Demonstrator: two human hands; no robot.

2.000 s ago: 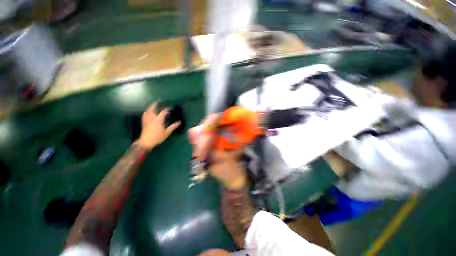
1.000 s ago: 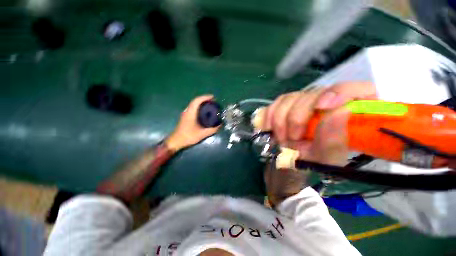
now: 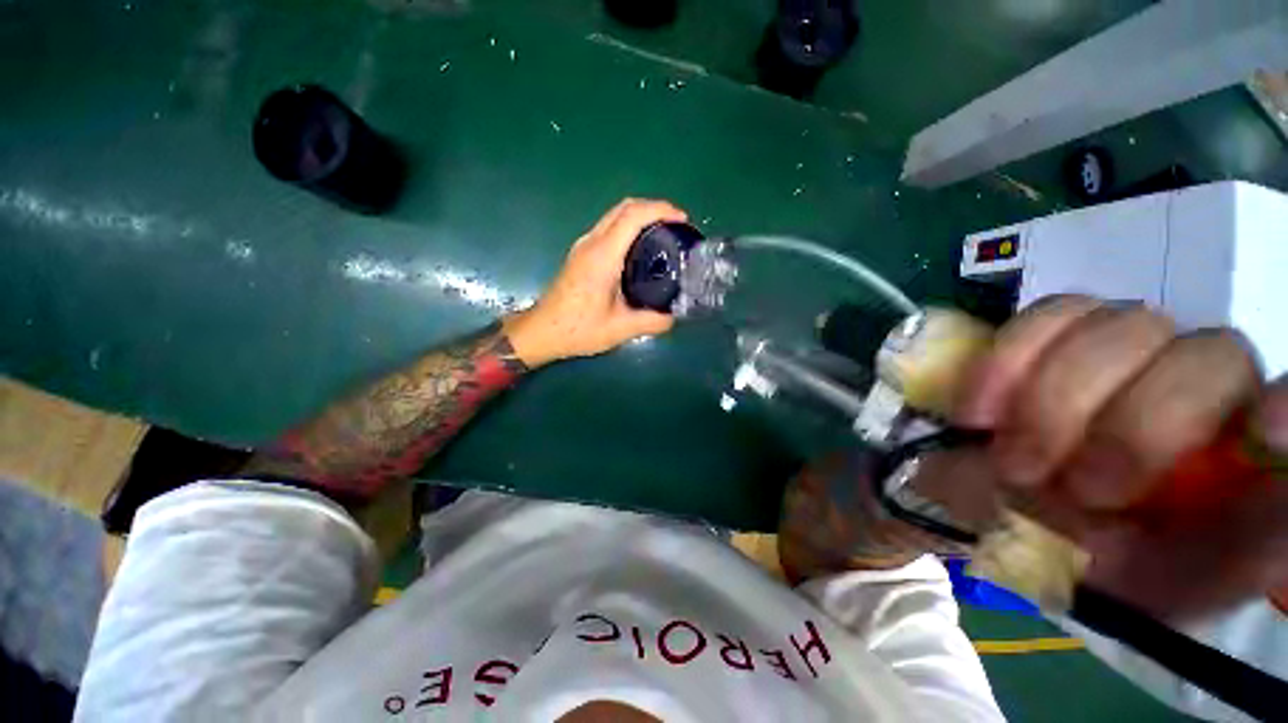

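Observation:
My left hand (image 3: 591,290) grips a black cylindrical housing (image 3: 651,269), its open end facing up towards me. The metal screwdriver nose (image 3: 708,277) is at the right side of that open end; whether a screw is there cannot be told. My right hand (image 3: 1116,403), blurred, is closed around the electric screwdriver (image 3: 1226,473) at the right; its orange body is mostly hidden by the fingers. Cream tape wrapping (image 3: 935,359) is at its front, and a clear screw feed tube (image 3: 833,259) curves to the nose.
Another black housing (image 3: 328,147) lies on the green belt (image 3: 466,127) at the upper left. More black housings are at the top edge. A pale metal post (image 3: 1074,92) crosses the upper right. The white screw feeder (image 3: 1130,254) stands at the right, with a thick black cable (image 3: 1179,657) below.
The view has shifted and come closer. My left hand still holds the housing. My right hand with the screwdriver now shows further right and lower, and the feeder's front has come into view.

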